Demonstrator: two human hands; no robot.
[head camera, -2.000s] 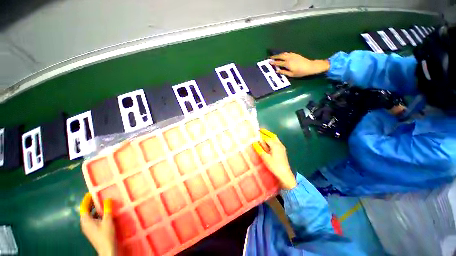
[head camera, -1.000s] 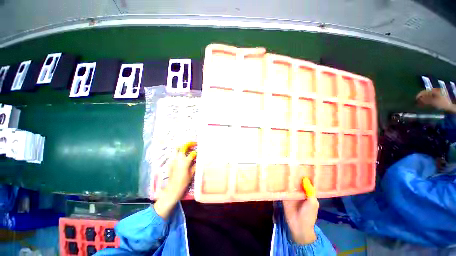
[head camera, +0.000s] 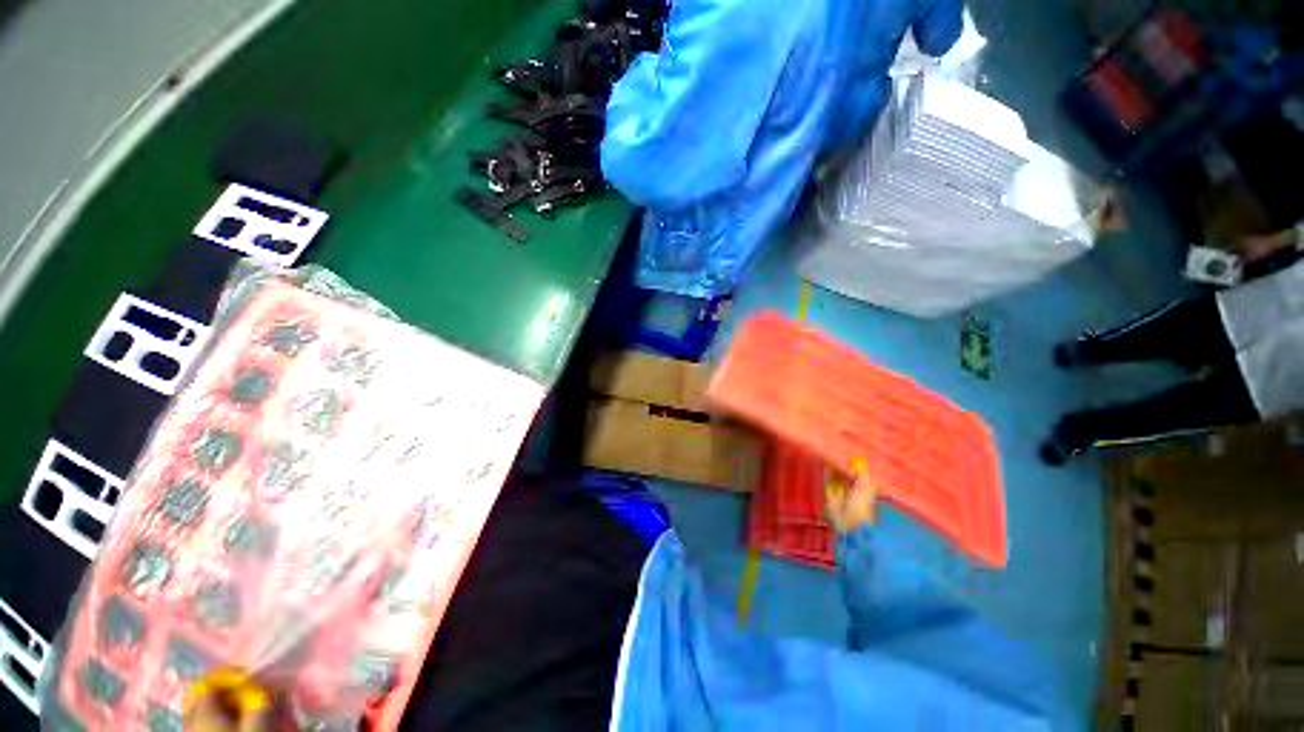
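An empty red-orange pocketed tray (head camera: 872, 429) hangs over the floor at the right, tilted. My right hand (head camera: 854, 501), with yellow finger cots, grips its lower edge. A full tray (head camera: 293, 472) under clear shiny film lies at the bench edge on the left, with rows of dark pieces showing through. My left hand (head camera: 229, 701) is at its lower end, cut off by the bottom of the picture. Its fingertips touch the film; whether they pinch it is not clear.
Box inserts (head camera: 146, 343) and black lids (head camera: 179, 279) line the green belt at left. Black straps or cables (head camera: 551, 129) lie by a worker in blue. Red trays (head camera: 791, 501) and a carton (head camera: 651, 422) are on the floor. Wrapped white sheets (head camera: 951, 200) and another person stand beyond.
The view has turned right. The empty tray has moved off the full tray, out to the right over the floor in my right hand. The filmed tray is now uncovered.
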